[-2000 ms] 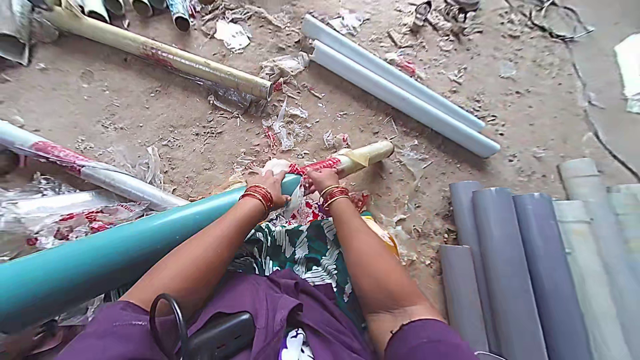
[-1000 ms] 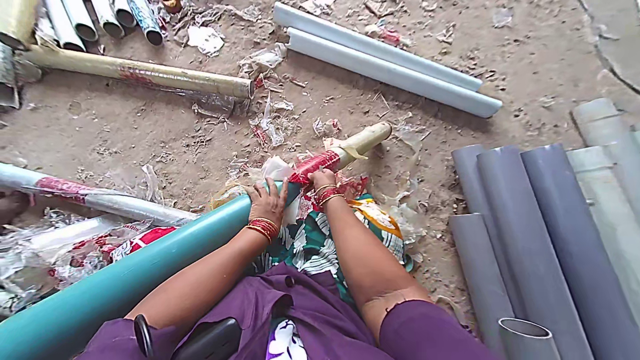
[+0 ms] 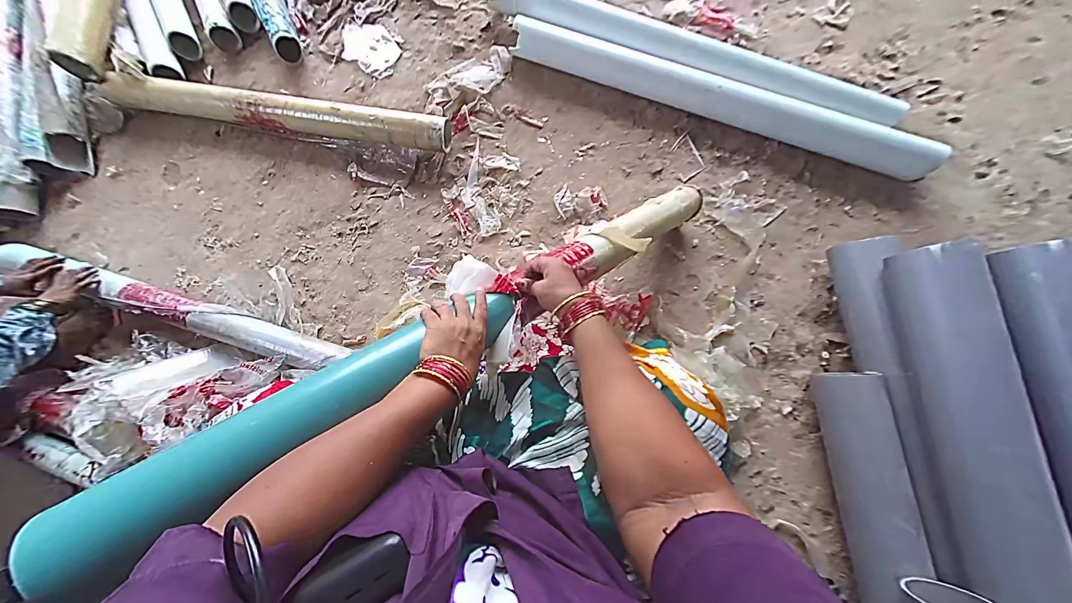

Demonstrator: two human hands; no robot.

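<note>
A long teal tube slants across my lap from the lower left. My left hand rests on top of it near its upper end, fingers spread. My right hand is closed on the red-printed plastic wrap where the teal part meets a yellowish tube. That yellowish tube pokes out to the upper right, with a loose flap of wrap on it. White film bunches between my hands, and torn red-and-white plastic hangs below my right wrist.
Grey tubes lie at the right, pale blue lengths at the top. A yellowish tube and several open-ended tubes lie upper left. At the left, a co-worker's hands touch a wrapped tube beside a heap of torn plastic. Scraps litter the dirt floor.
My left hand has moved off the joint down onto the teal tube. More red wrap shows between my right hand and the yellowish end. A co-worker's hands now show at the left.
</note>
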